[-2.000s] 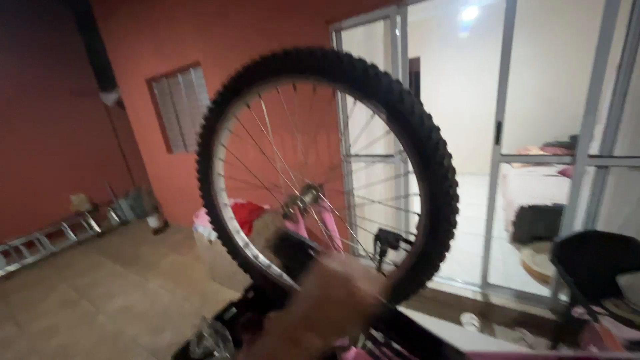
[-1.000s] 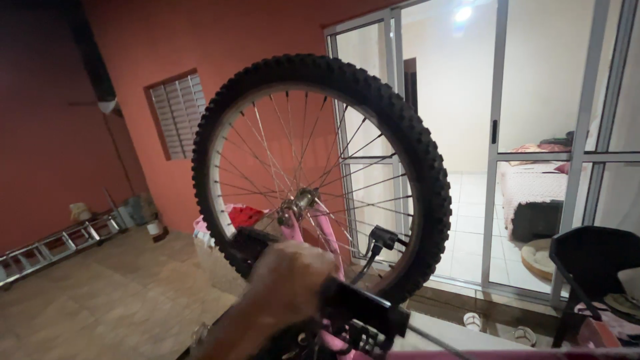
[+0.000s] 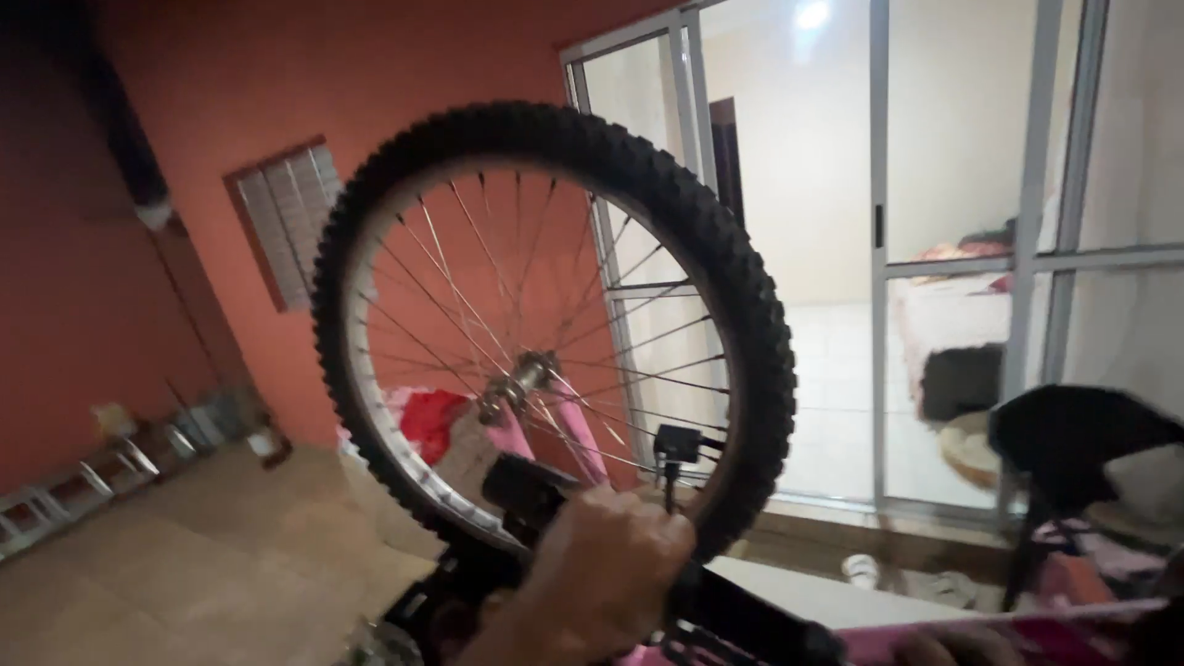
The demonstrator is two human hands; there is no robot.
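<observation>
A bicycle wheel (image 3: 754, 305) with a knobby black tire stands upright in a pink fork (image 3: 578, 430), its spokes and metal hub (image 3: 520, 384) in view. On the valve at the rim's lower right sits a black pump head (image 3: 678, 444), with a hose running down behind my fist. My left hand (image 3: 615, 550) is closed around a black tubular thing (image 3: 523, 490), seemingly a hand pump; its black end sticks out up and left, and a black tube (image 3: 763, 620) extends down right. Blurred fingers of my right hand (image 3: 953, 647) show at the bottom edge, by the pink frame (image 3: 1017, 624); their grip is hidden.
Behind the wheel are an orange wall (image 3: 444, 55) with a shuttered window (image 3: 291, 222) and glass sliding doors (image 3: 879, 388). A black chair (image 3: 1078, 425) holding things stands at right. White footwear (image 3: 860, 571) lies by the doorstep. An aluminum ladder (image 3: 92, 481) lies along the left wall.
Since one second ago my left fist has moved right and down relative to the wheel, still on the black tubular thing. Fingers of my right hand have come into view at the bottom.
</observation>
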